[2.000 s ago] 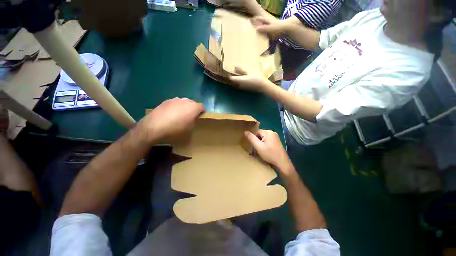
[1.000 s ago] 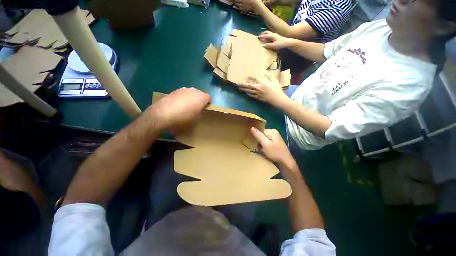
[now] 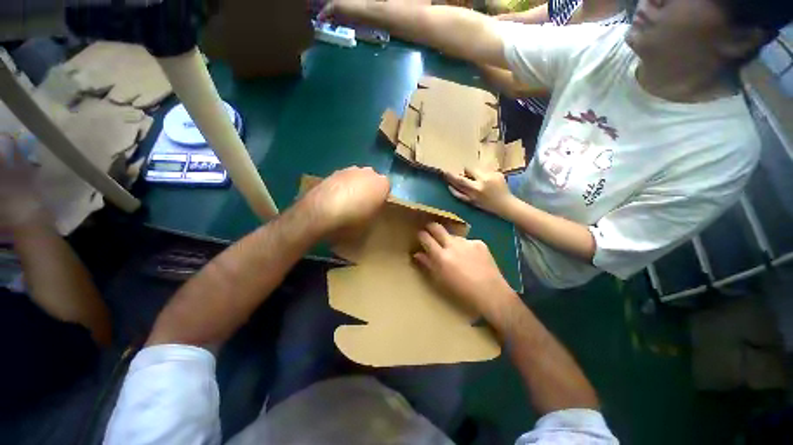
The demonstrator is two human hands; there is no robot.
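A brown box blank [image 3: 396,300] lies over my lap, against the bench edge. Its far edge is folded up as a low wall, and its notched, rounded flap points towards me. My left hand [image 3: 352,202] is closed over the far left part of the blank, with a flap sticking out beyond the wrist. My right hand [image 3: 456,265] lies on the blank's right side with bent fingers on the inner face near the far right corner. The fingertips of my left hand are partly hidden.
A person in a white shirt [image 3: 643,165] sits at the right, one hand on part-folded boxes [image 3: 456,126]. A bench scale [image 3: 193,143] stands behind a cream rack post [image 3: 217,130]. Flat blanks [image 3: 104,130] lie at the left. Another person's arm [image 3: 56,261] shows at the left edge.
My right hand has moved from the blank's right edge inward onto its face. The neighbour has lifted one hand off the boxes and reaches across the bench. The view has shifted.
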